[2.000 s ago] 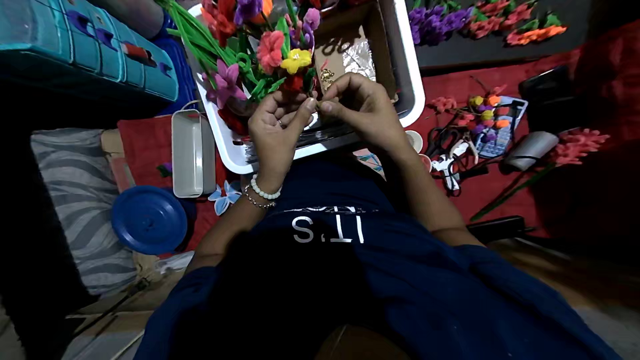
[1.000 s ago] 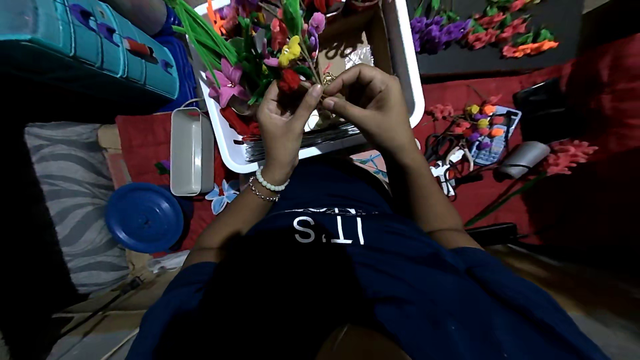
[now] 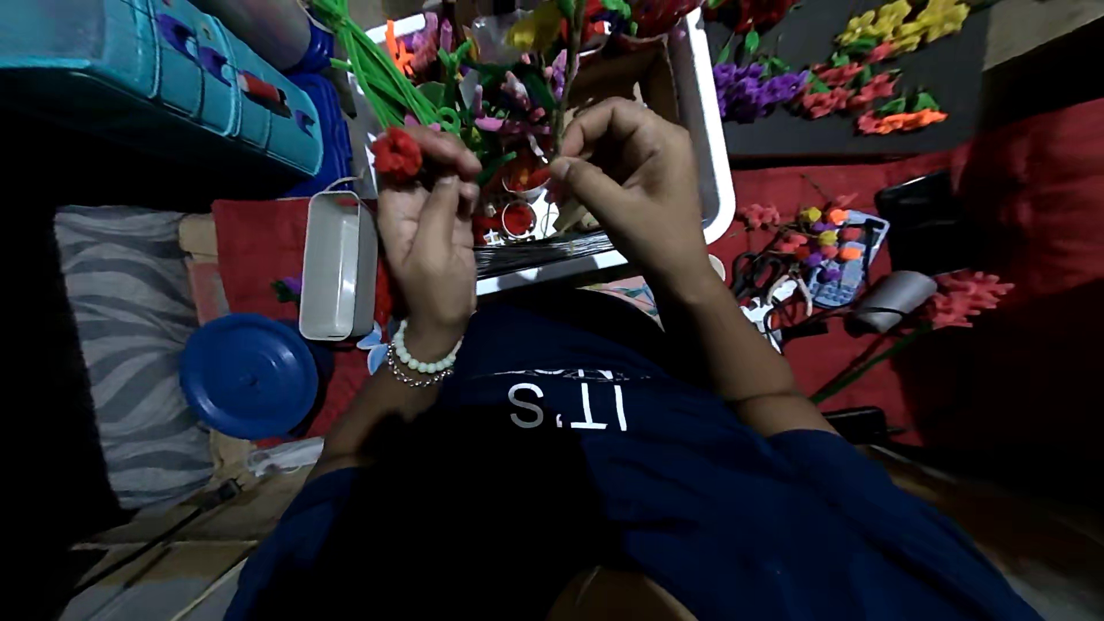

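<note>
My left hand (image 3: 431,233) has a small red fuzzy flower (image 3: 397,153) between its curled fingers, palm up, over the left part of a white plastic tray (image 3: 720,172). My right hand (image 3: 638,185) pinches the lower end of a thin wrapped stem (image 3: 567,78) between thumb and forefinger; the stem runs up out of view. Below and between the hands lie a bundle of thin dark wires (image 3: 543,255) and a small round container with red contents (image 3: 518,219). Green pipe-cleaner stems (image 3: 379,73) and pink and purple fuzzy flowers fill the tray's far left part.
A teal drawer case (image 3: 172,78), an oblong beige container (image 3: 332,267) and a round blue lid (image 3: 249,376) are at left. Purple flowers (image 3: 759,90) and other fuzzy flowers lie on a dark board at upper right. A calculator (image 3: 849,259) and a grey cylinder (image 3: 895,300) lie on red cloth.
My hands, close together before, are now apart, the left further left with the red flower. The stem with its yellow and red flowers has moved up, mostly out of view.
</note>
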